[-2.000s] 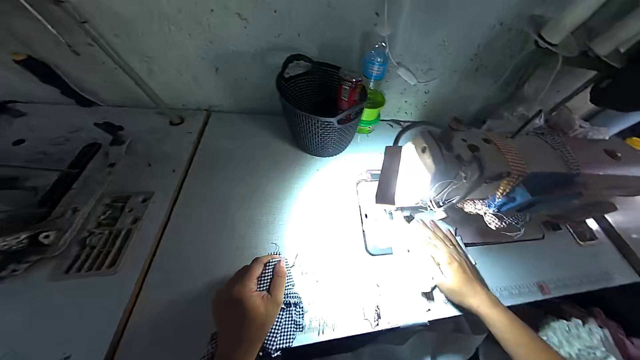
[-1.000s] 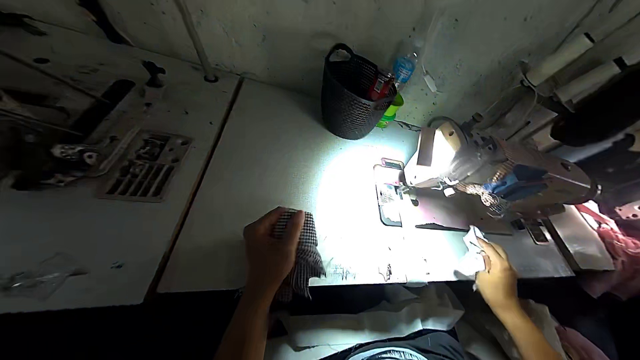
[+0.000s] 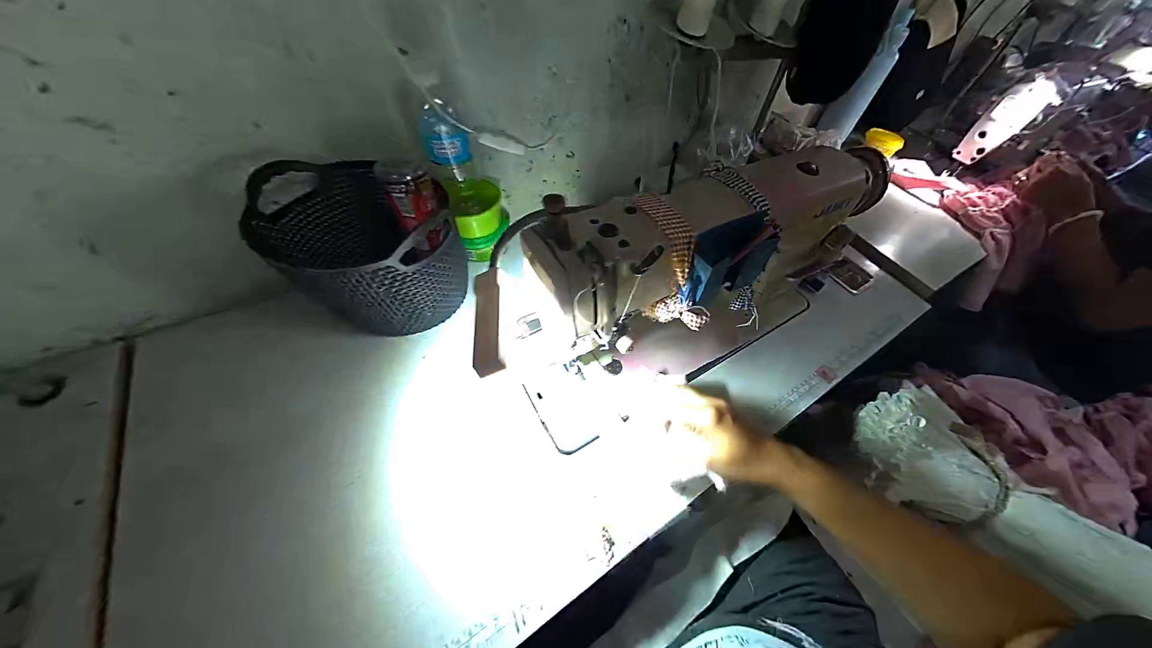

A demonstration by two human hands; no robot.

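A lit industrial sewing machine stands on the pale table. My right hand is over the table's front edge, just in front of the needle area and presser foot. Glare washes out its fingers; a bit of white cloth shows beneath it, and whether the hand grips it cannot be told. Checked cloth strips and a blue piece are tied around the machine's arm. My left hand and the checked cloth it held are out of view.
A dark woven plastic basket with a red can stands against the wall beside a bottle and a green container. Pink fabric lies at the right. Another person's arm is near a second machine.
My left hand and the checked cloth have gone out of view. My right hand is now closer to the needle area than one second ago. The view has swung right.
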